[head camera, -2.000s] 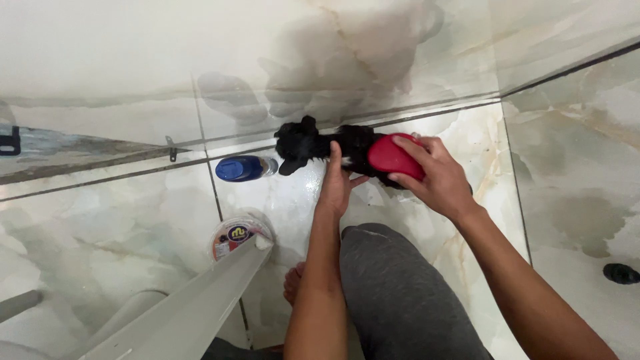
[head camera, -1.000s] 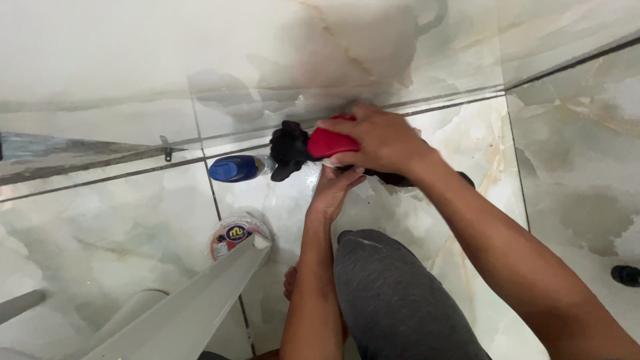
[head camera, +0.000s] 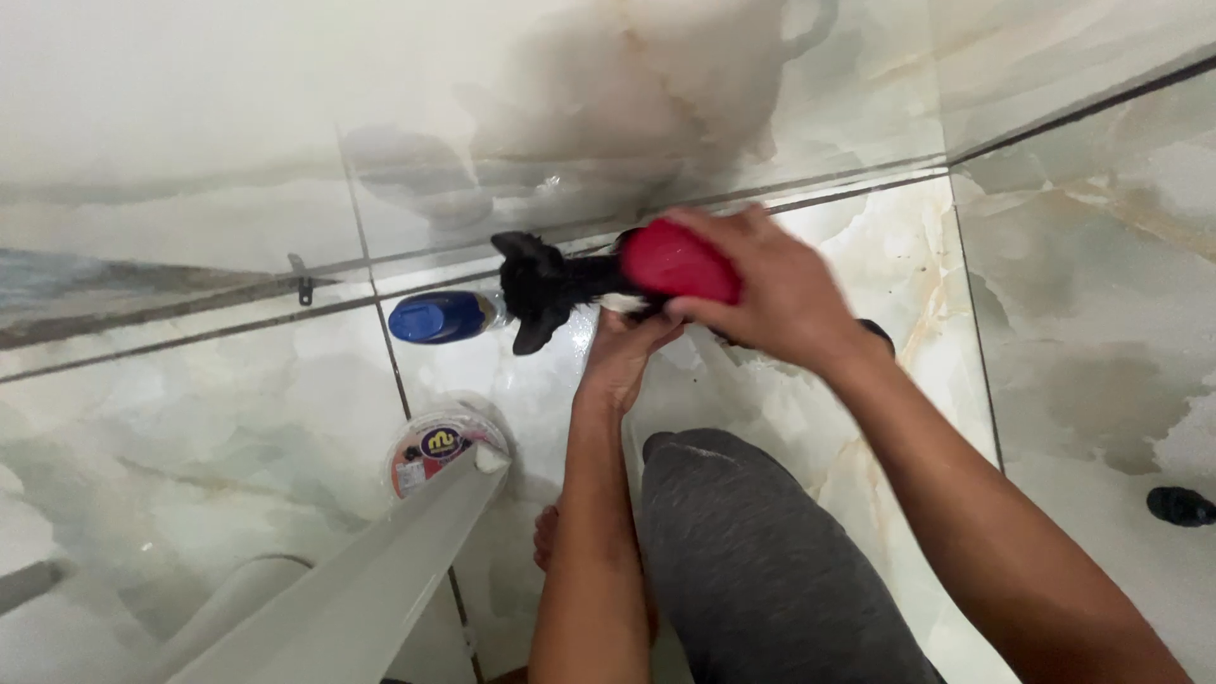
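A small black dog (head camera: 534, 285) with wet-looking fur and a white patch at its chest stands by the tiled wall, its head to the left. My right hand (head camera: 774, 290) grips a red rounded brush or scrubber (head camera: 679, 261) and presses it on the dog's back; the underside of the red thing is hidden. Under the dog's chest, by the white patch, my left hand (head camera: 627, 356) supports the animal, its fingers partly hidden beneath the body. Just left of the dog's head lies a blue bottle (head camera: 439, 317).
A round plastic tub (head camera: 446, 445) bearing writing is on the marbled tile floor, partly behind a pale slanted panel (head camera: 351, 560) at lower left. My knee in grey cloth (head camera: 760, 551) is below the hands. A dark object (head camera: 1181, 506) sits at the far right.
The red thing went from the dog's rear back to its neck, and is now a little further back again, in my right hand. My left hand stays under the chest.
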